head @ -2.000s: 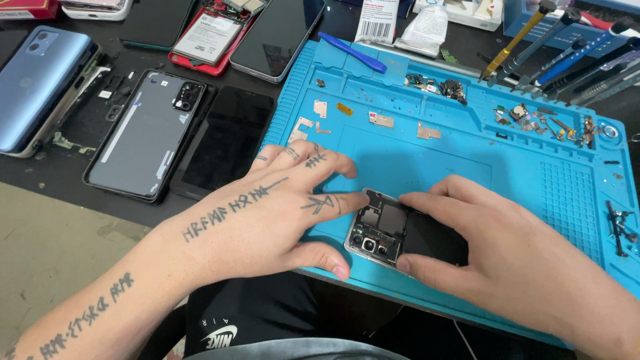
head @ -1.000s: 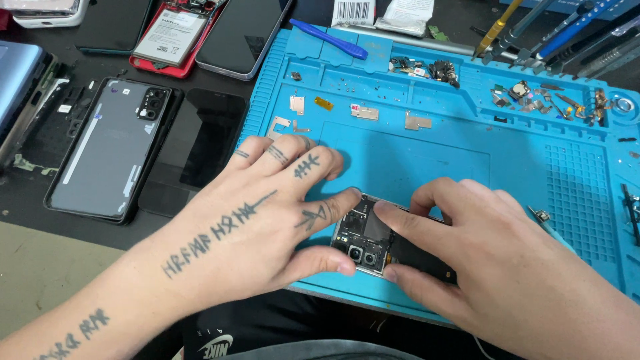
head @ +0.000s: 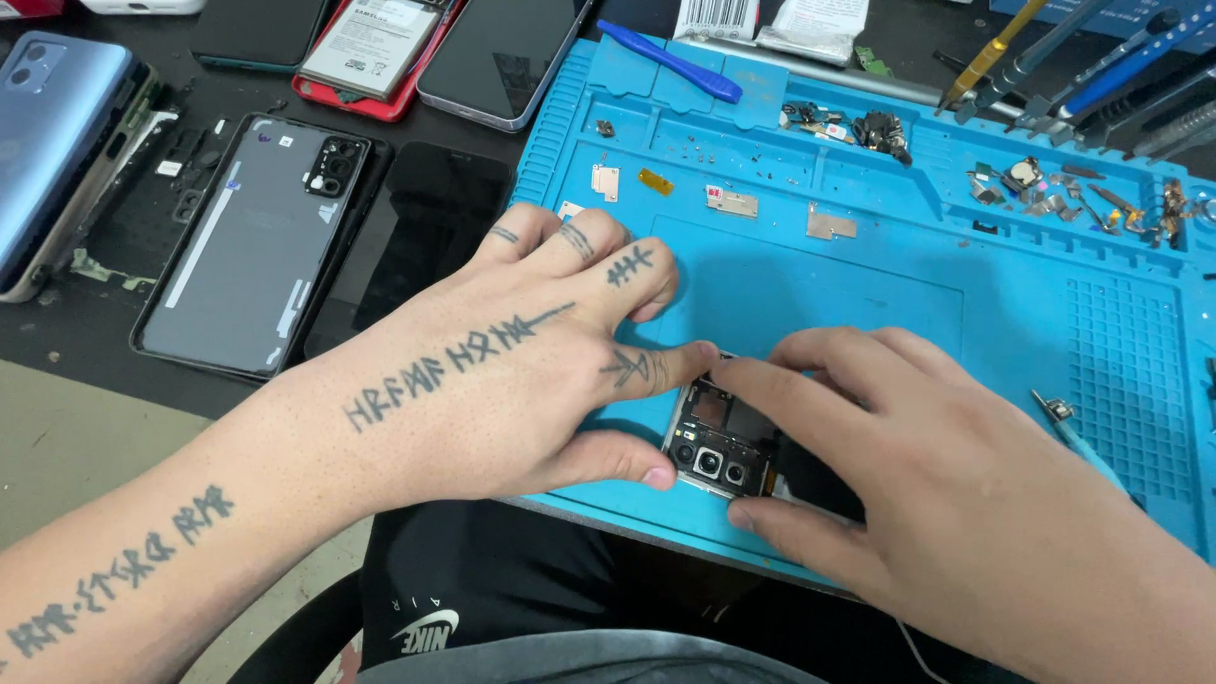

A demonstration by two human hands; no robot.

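Observation:
An opened smartphone (head: 719, 453) lies at the front edge of the blue silicone repair mat (head: 722, 285), its camera modules and dark inner parts showing. My left hand (head: 532, 351) has its index fingertip at the phone's upper corner and its thumb at the left side by the cameras. Across the phone's right part arches my right hand (head: 912, 446), with the index fingertip near the top edge and the thumb at the bottom edge; it hides much of the body. Small metal shield plates (head: 732, 201) and a piece of amber tape (head: 655, 181) lie beyond the hands.
A back cover (head: 249, 247) and other phones (head: 503, 62) lie on the left. A blue plastic pry tool (head: 670, 62) rests across the mat's top. Screwdrivers (head: 993, 57) stand at the back right, small parts (head: 1035, 185) fill the mat's trays, and tweezers (head: 1083, 442) lie right.
My right index finger has moved from over the phone's inner parts to its top edge near my left index fingertip. My left hand stays beside the phone.

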